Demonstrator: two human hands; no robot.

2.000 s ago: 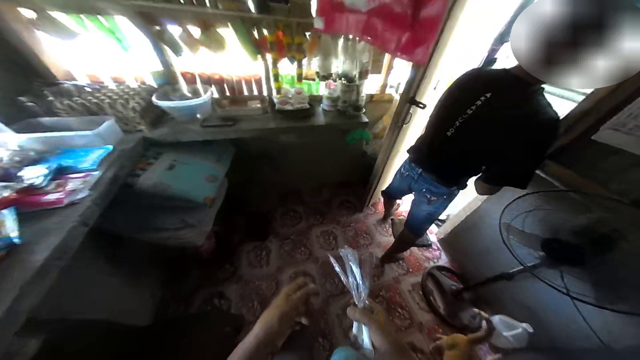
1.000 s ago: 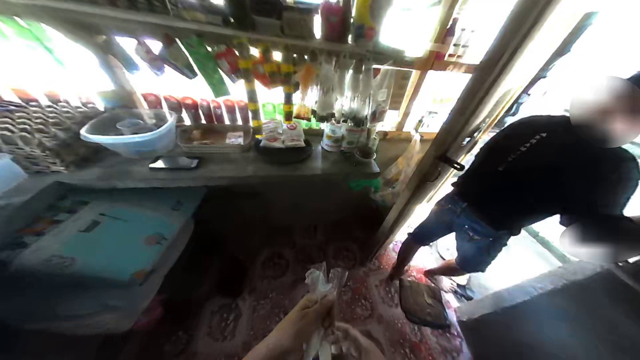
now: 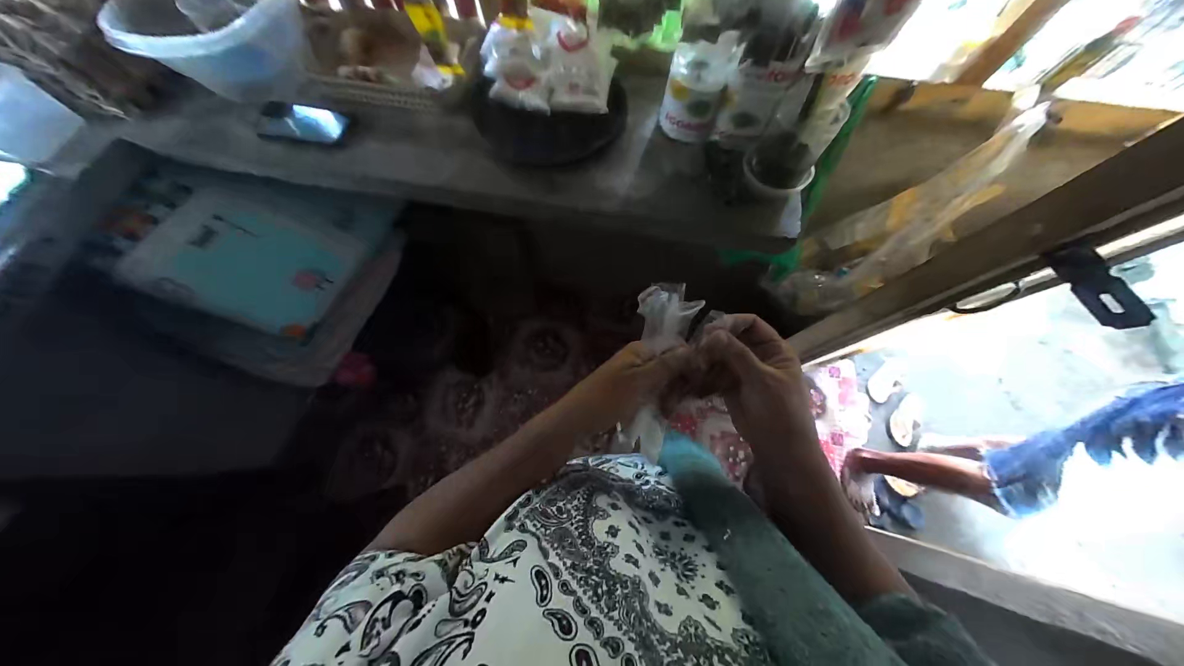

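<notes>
Near the middle of the view, my left hand [image 3: 638, 375] is closed around a bunch of clear plastic bags [image 3: 668, 319], whose crumpled tops stick up above the fist and whose lower ends hang below it. Touching it from the right is my right hand [image 3: 754, 370], its thumb and fingers pinched together at the side of the bunch. A small piece of clear plastic shows by those fingertips, but whether they grip it is hidden. Both hands are in front of my body, above the patterned floor.
A counter [image 3: 416, 153] ahead bears a phone [image 3: 302, 123], a plastic basin [image 3: 208, 46], white packets [image 3: 548, 65] on a dark round tray, and jars [image 3: 694, 90]. A folded blue item [image 3: 250, 259] lies on the lower left. At right are a door frame [image 3: 1008, 245] and a person's legs [image 3: 980, 467] outside.
The view has swung down and right. My hands, apart two seconds ago, are now together at the plastic bags. The person by the doorway now shows only as legs outside.
</notes>
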